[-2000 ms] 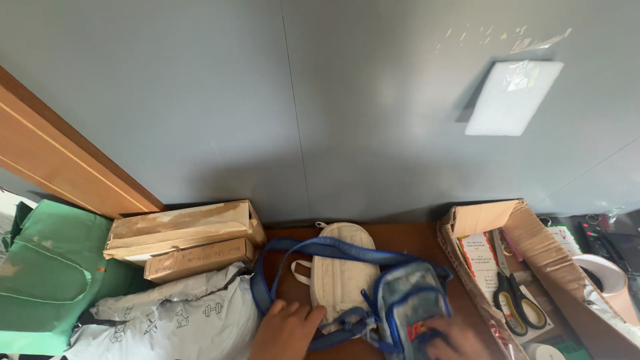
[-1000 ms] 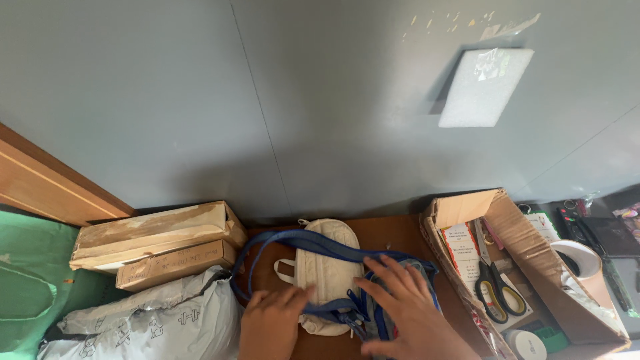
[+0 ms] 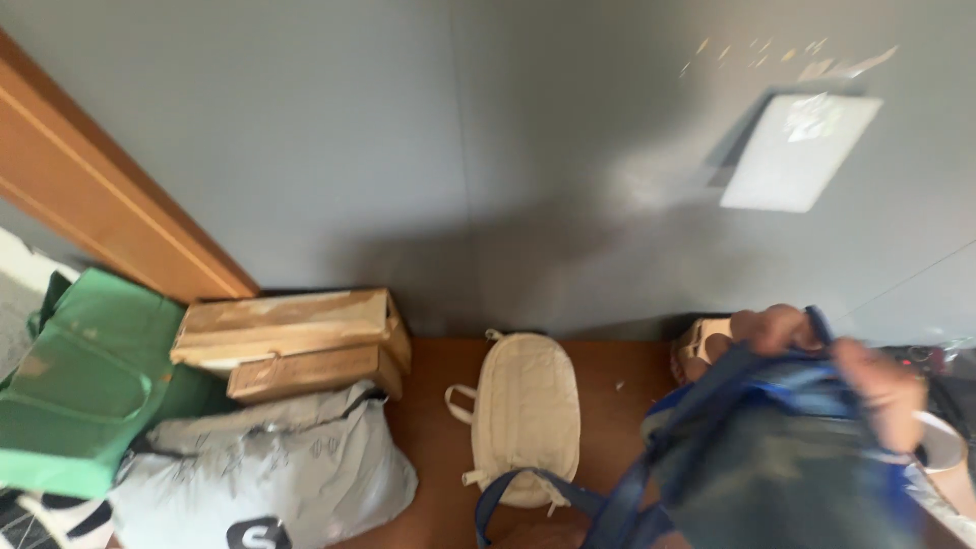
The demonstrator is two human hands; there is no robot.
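Observation:
A small blue and grey fabric bag, blurred, hangs raised at the lower right. Two hands' worth of fingers show near its top; my right hand grips it there by its upper edge and strap. Low at the bottom edge, my left hand shows only in part beside the blue strap; its fingers are hidden. On the brown surface lies a small cream zipped backpack, upright in view, with the blue strap crossing its lower end.
Two cardboard boxes, a grey plastic mailing bag and a green fabric bag lie at the left. A carton is mostly covered by the blue bag. A roll of tape is at the right. A grey wall stands behind.
The blue bag has come up off the cream backpack and moved right, in front of the carton. The cream backpack is now mostly uncovered. My right hand has moved up and right.

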